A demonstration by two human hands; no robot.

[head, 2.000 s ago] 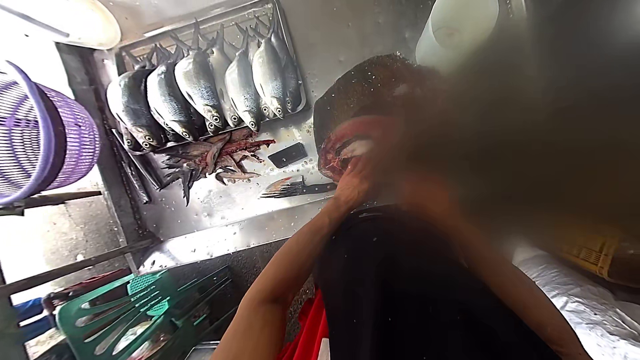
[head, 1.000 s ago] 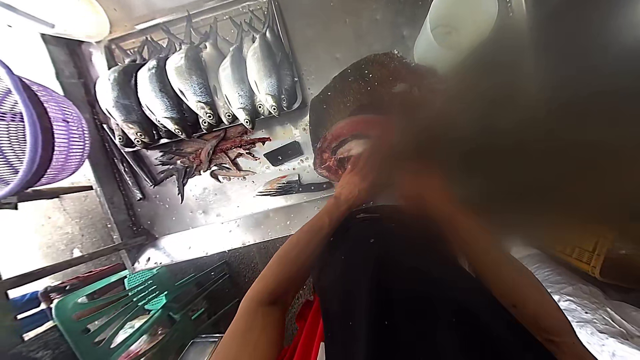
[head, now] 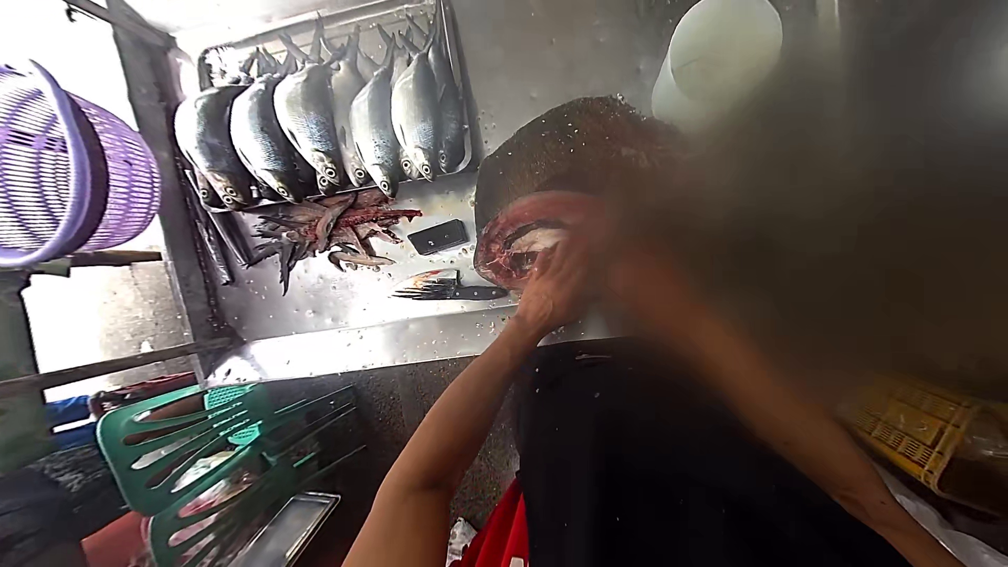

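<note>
My left hand (head: 555,287) rests at the edge of an opened, red-fleshed fish (head: 535,213) with a pale part inside, lying on a dark, speckled chopping block (head: 567,142). Whether its fingers grip the fish is not plain. A dark smear over the right of the view blurs my right hand (head: 638,260), which is on the fish's right side; what it holds is hidden. Left of the block lie a dark-handled knife (head: 480,293), a black rectangular object (head: 438,236) and a pile of cut fins and bloody scraps (head: 331,228) on the metal table.
A metal tray (head: 470,118) of several whole silver fish (head: 307,118) stands at the back left. A white round container (head: 724,55) is behind the block. Purple baskets (head: 118,173) are at far left, green plastic chairs (head: 157,441) below, a yellow crate (head: 913,429) at lower right.
</note>
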